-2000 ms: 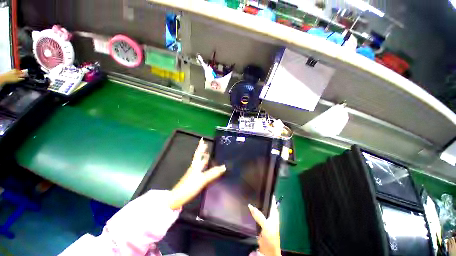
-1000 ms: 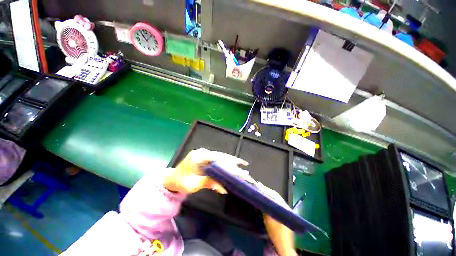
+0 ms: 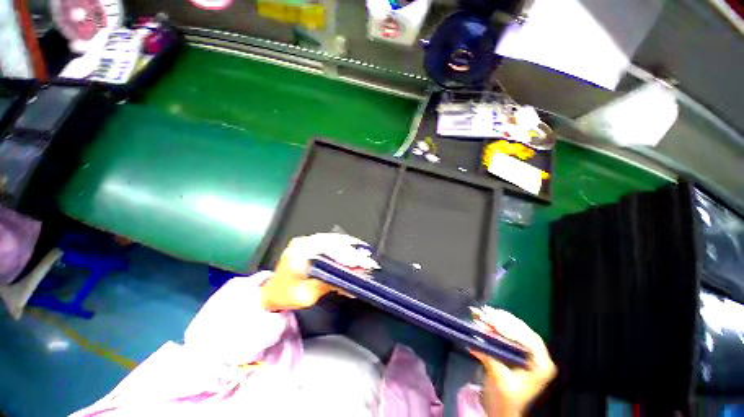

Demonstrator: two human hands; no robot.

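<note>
A dark tablet [image 3: 416, 309] is held edge-on above the near side of a black two-recess tray [image 3: 401, 175]; a lighter line runs along its edge. My left hand [image 3: 314, 269] grips its left end, with the fingers over the far side. My right hand [image 3: 514, 358] grips its right end. Both hands are partly blurred. The tablet's faces are mostly hidden at this angle. Both visible recesses of the tray hold no tablet; its near edge is hidden behind the tablet and hands.
A tall stack of black trays [image 3: 624, 285] stands at the right. An accessory tray [image 3: 465, 155] at the back holds a white block [image 3: 469, 120], a yellow pile [image 3: 507, 152] and a white card [image 3: 517, 173]. A dark fan [image 3: 462, 50] stands behind it. A person's sleeve [image 3: 16, 242] shows at far left.
The tablet was lying face-up over the tray's right side, then was lifted and turned edge-on towards me. Both hands now hold its ends, lower in the view. The camera has tilted down.
</note>
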